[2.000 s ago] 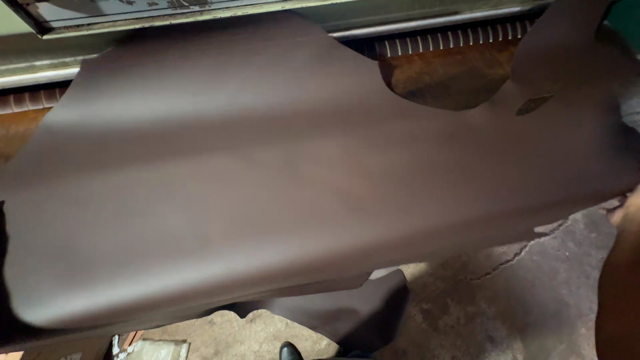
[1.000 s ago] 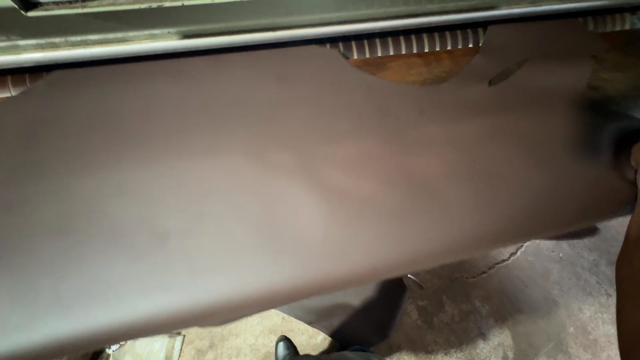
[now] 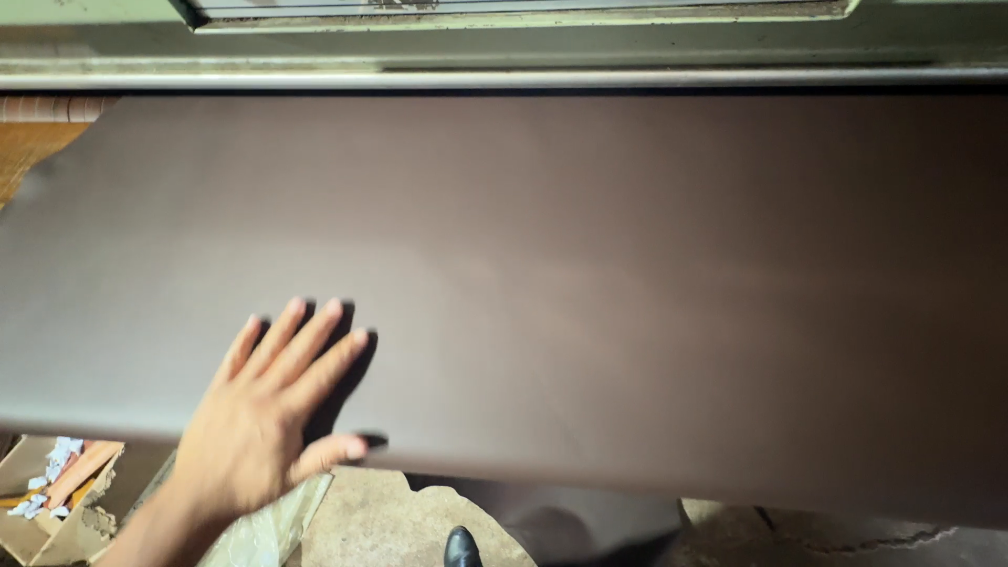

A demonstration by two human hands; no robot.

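A large dark brown sheet, apparently leather (image 3: 504, 260), lies spread over a flat surface and hangs past its front edge. My left hand (image 3: 252, 417) is palm down at the sheet's front left part, fingers spread, holding nothing, with its shadow beside it; whether the palm presses on the sheet cannot be told. My right hand is out of view. The far edge of the sheet meets a dark gap under a metal bar (image 3: 504, 79).
A pale green machine frame (image 3: 504, 39) runs along the back. At lower left stand a cardboard box (image 3: 87, 524) with scraps and a clear plastic bag (image 3: 272, 524). A black shoe (image 3: 461, 547) is on the cracked concrete floor (image 3: 378, 512).
My left hand has come into view over the sheet. The sheet's cut-out edge, seen at the back right before, no longer shows. An arm at the right edge has left the view.
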